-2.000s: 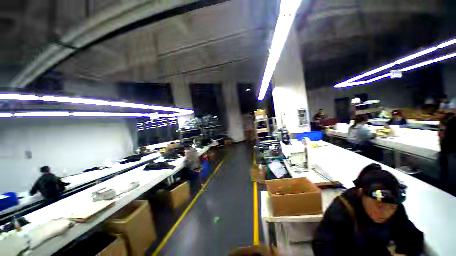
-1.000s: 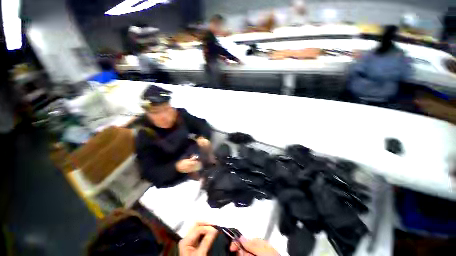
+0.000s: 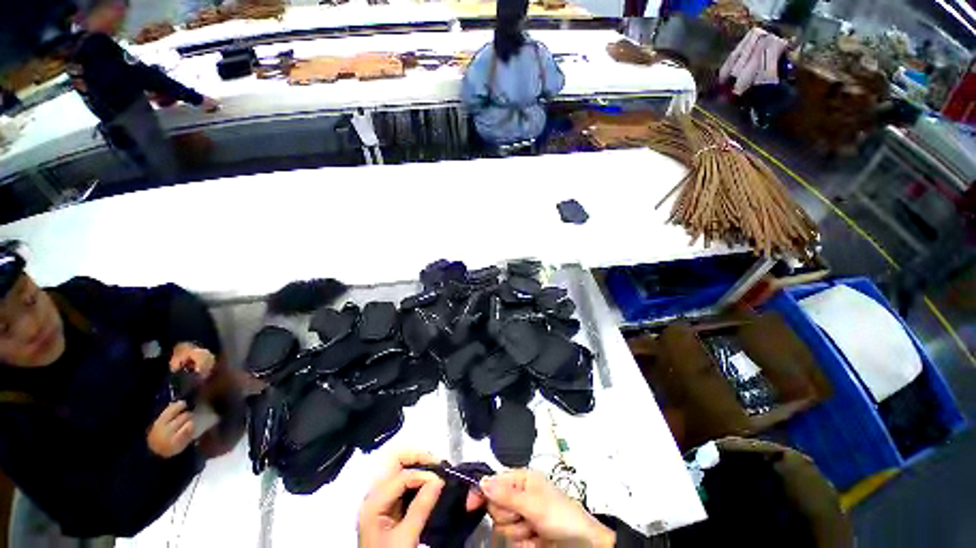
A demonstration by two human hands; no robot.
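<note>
My left hand (image 3: 398,503) holds a small black pouch (image 3: 455,512) at the bottom centre, with a thin shiny line along its top edge. My right hand (image 3: 540,507) pinches at the right end of that line; whether it holds a tool cannot be told. A heap of black rounded pouches (image 3: 514,343) with pale edge lines lies on the white table just beyond my hands. A black fluffy tuft (image 3: 307,294) lies behind the heap's left part.
A co-worker in black (image 3: 96,385) sits at left, holding a black piece. At right are an open carton (image 3: 685,369), a blue crate (image 3: 787,310) and a round-topped carton (image 3: 738,455). A brown strip bundle (image 3: 738,193) lies on the far table. Thin cords (image 3: 564,482) lie beside my right hand.
The view has swung right and down from the aisle to the heap. Against one second ago, my hands still hold a black pouch, and the co-worker now shows at the left edge.
</note>
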